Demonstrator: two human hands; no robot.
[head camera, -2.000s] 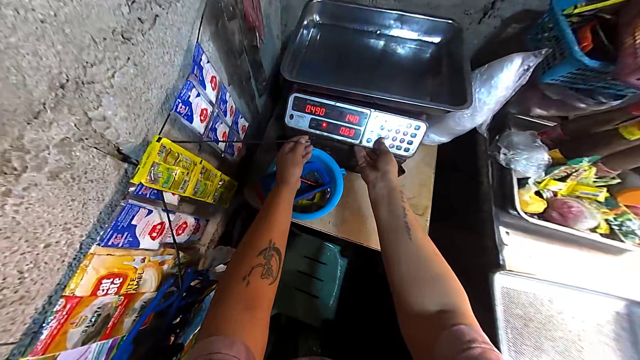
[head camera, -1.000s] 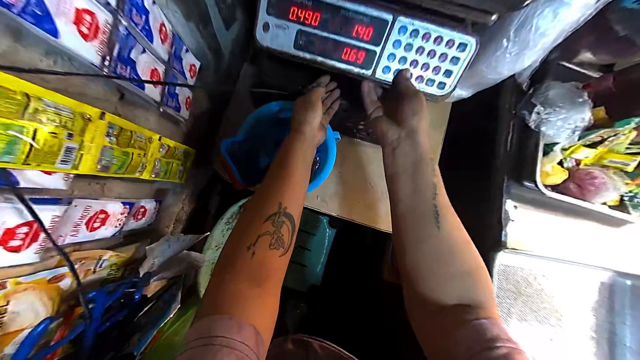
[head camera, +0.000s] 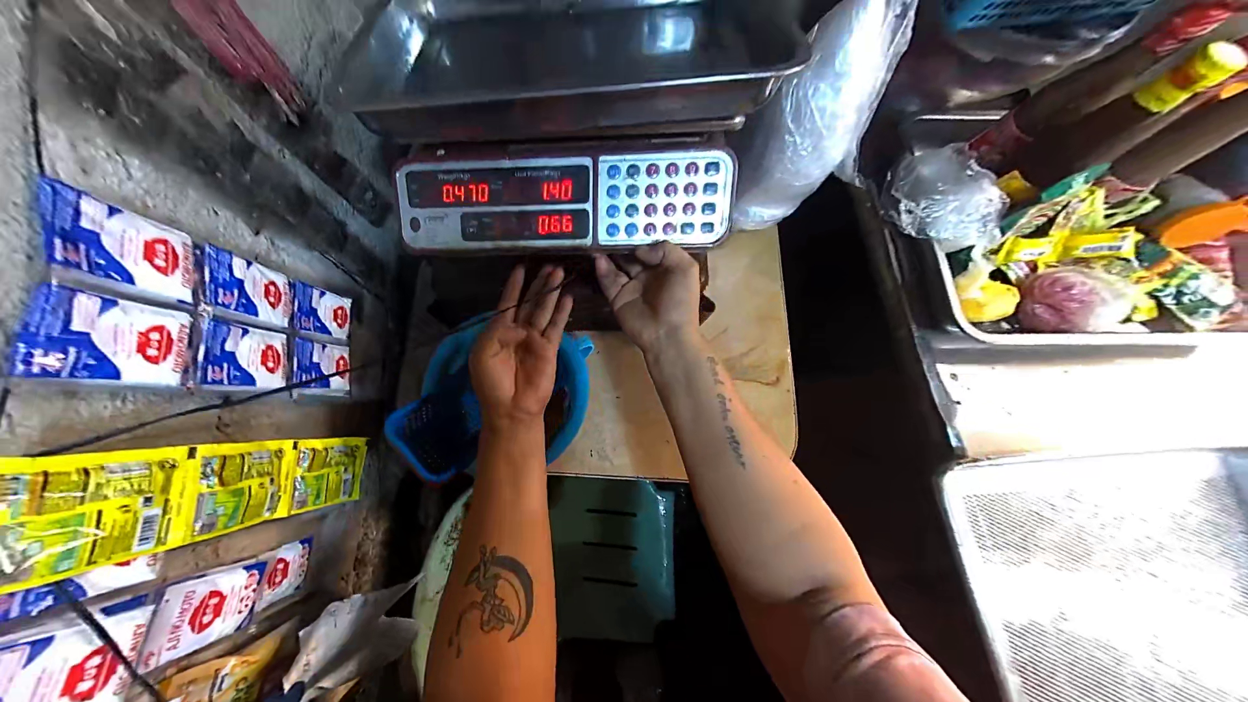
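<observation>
A digital weighing scale (head camera: 565, 200) with red lit figures and a keypad carries a wide steel pan (head camera: 585, 63). My left hand (head camera: 517, 361) is palm up below the display, fingers spread, with nothing seen in it. It hovers over a blue plastic basin (head camera: 575, 390) that has a blue slotted basket (head camera: 437, 429) at its left side. My right hand (head camera: 648, 292) is palm up just under the keypad, its fingers partly curled at the scale's lower edge and nothing visible in it. A dark object (head camera: 585, 297) lies beneath the scale, partly behind both hands.
Seasoning sachets (head camera: 107, 292) and yellow packets (head camera: 244, 487) hang along the concrete wall at left. A wooden board (head camera: 634, 419) lies under the basin, above a green plastic stool (head camera: 609, 556). At right are a tray of produce and packets (head camera: 1092, 336), clear plastic bags (head camera: 809, 117) and a mesh-patterned surface (head camera: 1102, 565).
The scale's weight reading has dropped from 0.490 to 0.470, and the lower figure from 0.69 to 0.66. My left hand has turned more palm up with its fingers spread. The view has shifted.
</observation>
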